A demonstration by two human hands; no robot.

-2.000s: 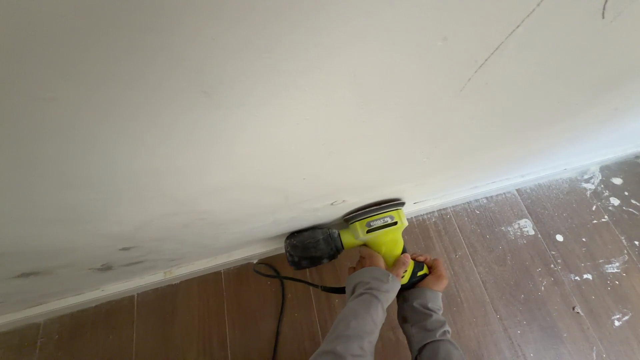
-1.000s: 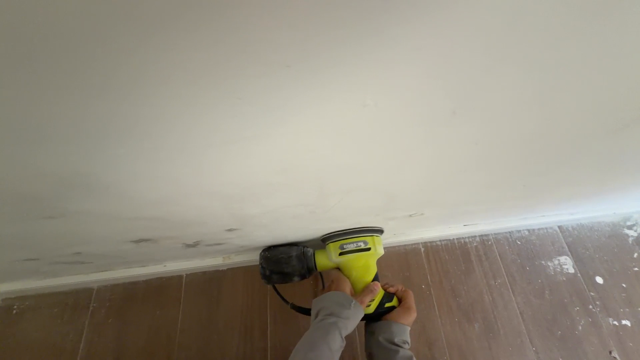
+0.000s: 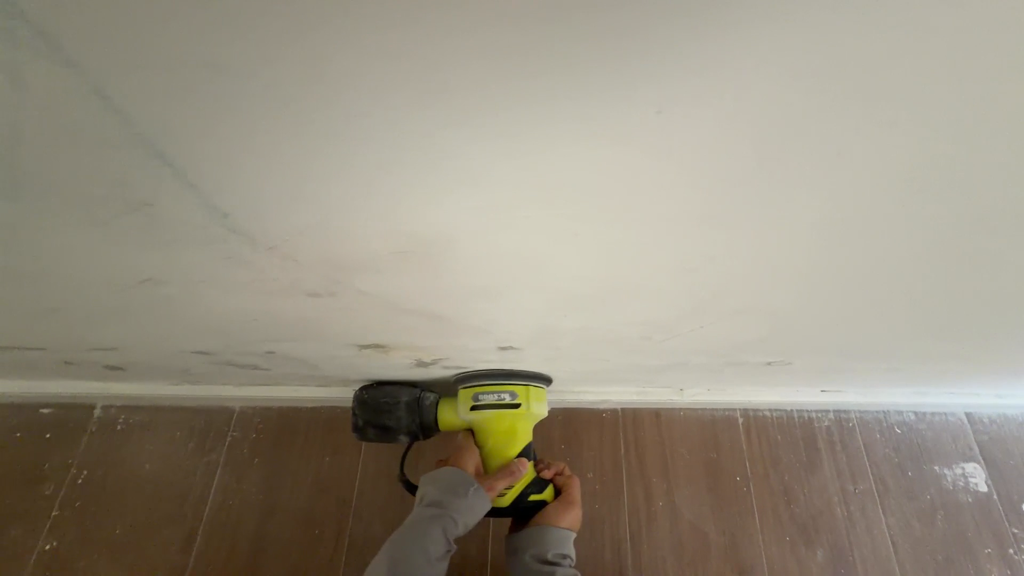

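Observation:
A lime-green and black random orbital sander (image 3: 504, 432) stands with its round pad against the foot of a white wall (image 3: 560, 200), just above the baseboard. Its black dust canister (image 3: 392, 413) points left, dusted with white. My left hand (image 3: 472, 464) grips the sander's body from the left, the thumb lying across it. Around the black and green rear end closes my right hand (image 3: 563, 496), in a grey sleeve. Dark scuffs and chipped spots (image 3: 372, 347) mark the wall left of the pad and just above it.
A white baseboard (image 3: 720, 398) runs along the wall's foot. Below it lies a brown plank floor (image 3: 680, 488) with white paint spots (image 3: 964, 477) at the right. The sander's black cord (image 3: 406, 472) loops down beside my left sleeve.
The sander, held in both hands, has moved left along the bottom of the wall, closer to the dark scuffs. The view has shifted and turned with it.

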